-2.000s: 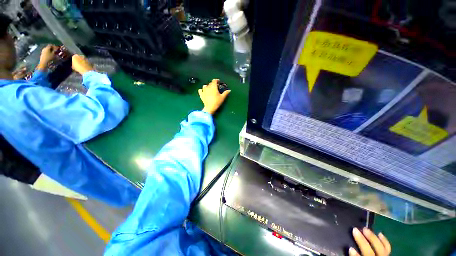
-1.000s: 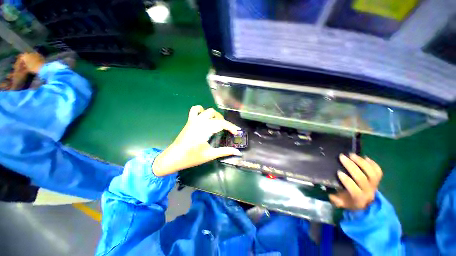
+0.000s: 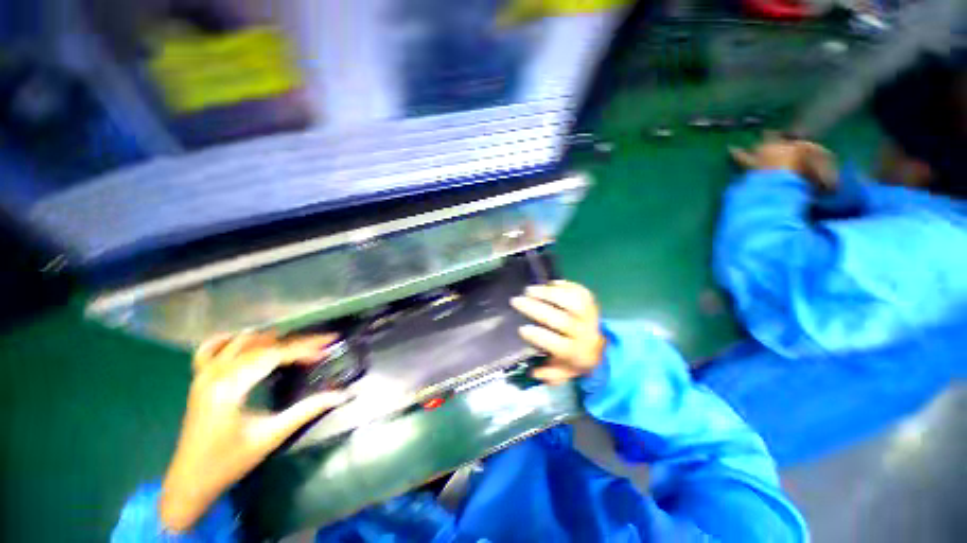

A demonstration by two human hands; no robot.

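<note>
My left hand point(image 3: 244, 408) holds a small black watch shell point(image 3: 335, 366) between thumb and fingers, over the left end of the black fixture point(image 3: 445, 345). The shell is blurred, and whether it touches the fixture cannot be told. My right hand point(image 3: 562, 329) rests at the fixture's right end, fingers apart on its top and edge; nothing shows in it. The clear guard point(image 3: 361, 265) stands over the fixture's rear and hides part of it.
A large instruction display point(image 3: 318, 159) rises behind the guard. A co-worker in a blue smock point(image 3: 848, 276) is at the right, hands on the green bench point(image 3: 647, 239). Several small black units point(image 3: 721, 123) lie along the bench at the back right.
The view has swung to the right. My left hand has come from the bench at the left to the fixture with the shell. My right hand has stayed at the fixture's right end.
</note>
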